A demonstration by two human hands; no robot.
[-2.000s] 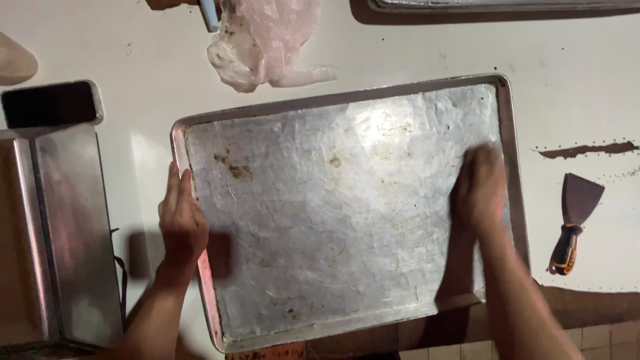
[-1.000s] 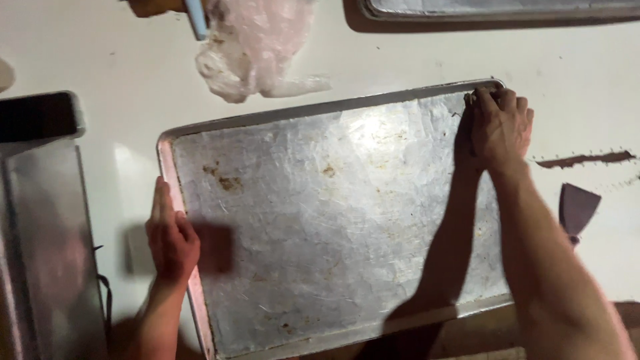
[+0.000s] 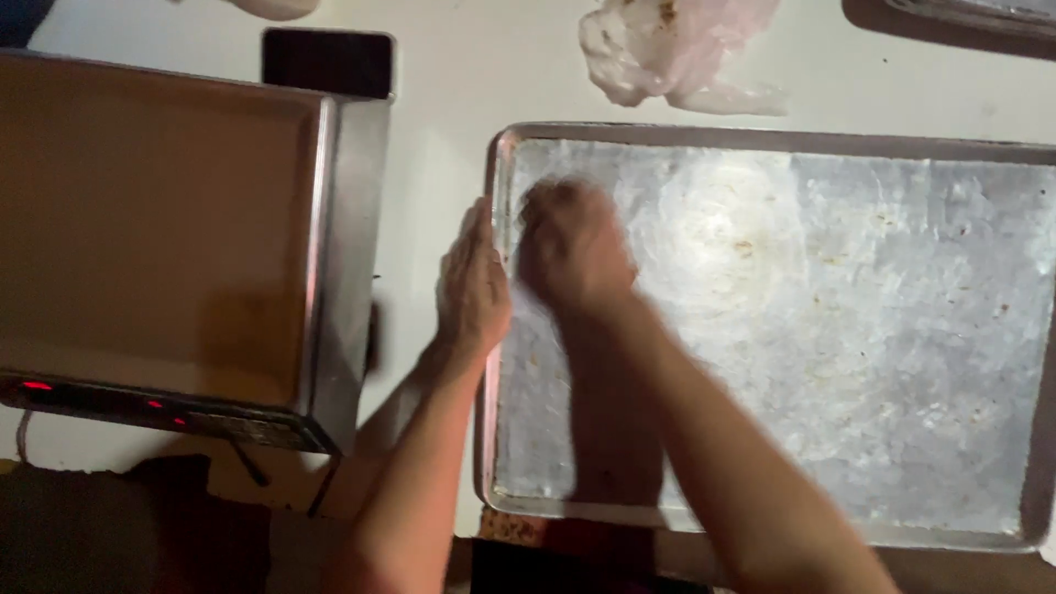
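Observation:
A large rectangular metal baking tray [image 3: 825, 330], its surface smeared and marked with brownish spots, lies on the white tabletop. Against the outside of its left rim rests my left hand [image 3: 477, 285], fingers extended and close together, gripping nothing that I can see. My right hand [image 3: 577, 243], blurred, is over the tray's upper left part with its fingers curled down. Whether something is under those fingers cannot be made out.
To the left stands a metal appliance [image 3: 351, 247] with a brown top and red lights on its front. A dark phone-like object [image 3: 327, 62] lies behind it. A crumpled plastic bag [image 3: 660, 49] sits beyond the tray, and another metal tray [image 3: 982, 12] is at the upper right.
My right hand has gone from the tray's upper right corner to its upper left part. My left hand stays at the left rim. The view has swung left.

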